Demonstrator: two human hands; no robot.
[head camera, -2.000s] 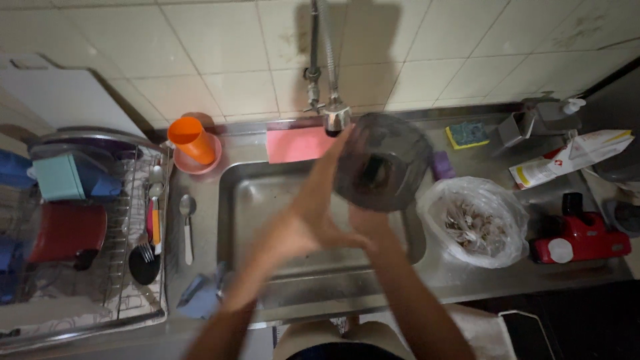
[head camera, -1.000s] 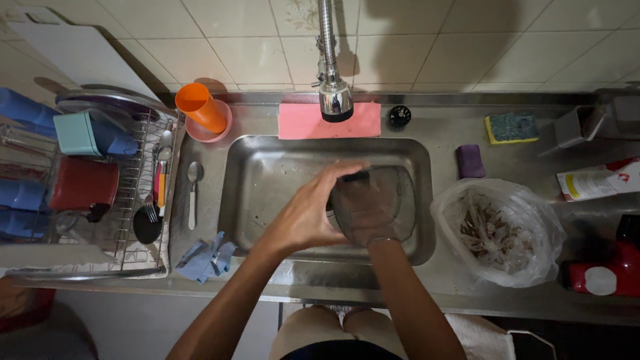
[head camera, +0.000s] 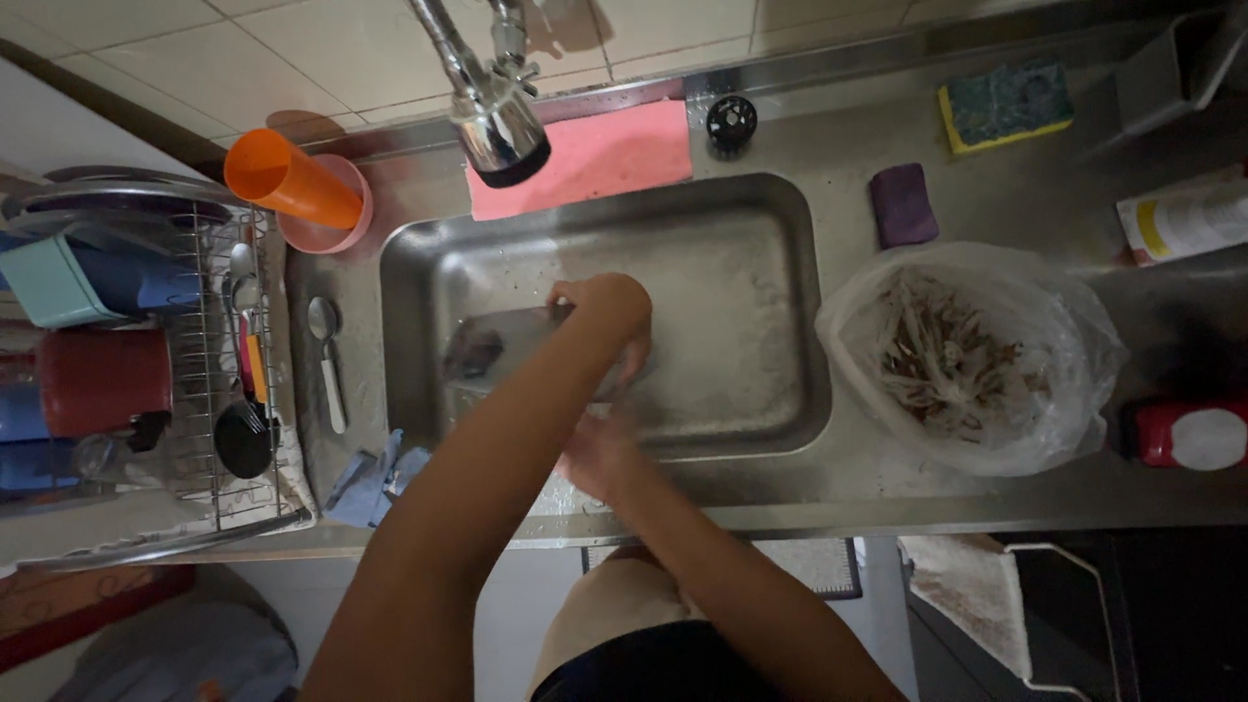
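Note:
A dark translucent jug-like container (head camera: 517, 346) lies on its side in the left half of the steel sink (head camera: 741, 292), its base toward the left. My left hand (head camera: 614, 312) grips it at its right end, fingers bent over the rim. My right hand (head camera: 600, 458) is just below that end, blurred and apparently without anything in it; whether it touches the container I cannot tell. Above the sink hangs the chrome faucet head (head camera: 502, 146), no water visibly running from it. Behind it a pink cloth (head camera: 624, 156) lies flat along the back edge.
Left are a dish rack (head camera: 210, 390), an orange cup (head camera: 292, 180) in a pink bowl (head camera: 356, 234), a spoon (head camera: 330, 361) and a blue cloth (head camera: 366, 487). Right are a black strainer (head camera: 731, 124), a sponge (head camera: 1009, 107), a purple block (head camera: 904, 205), a plastic bag (head camera: 1063, 390) of scraps and a red bottle (head camera: 1189, 434).
The container has moved left and down into the sink, and is now on its side. My right hand has come away from its underside. The view has shifted nearer to the sink.

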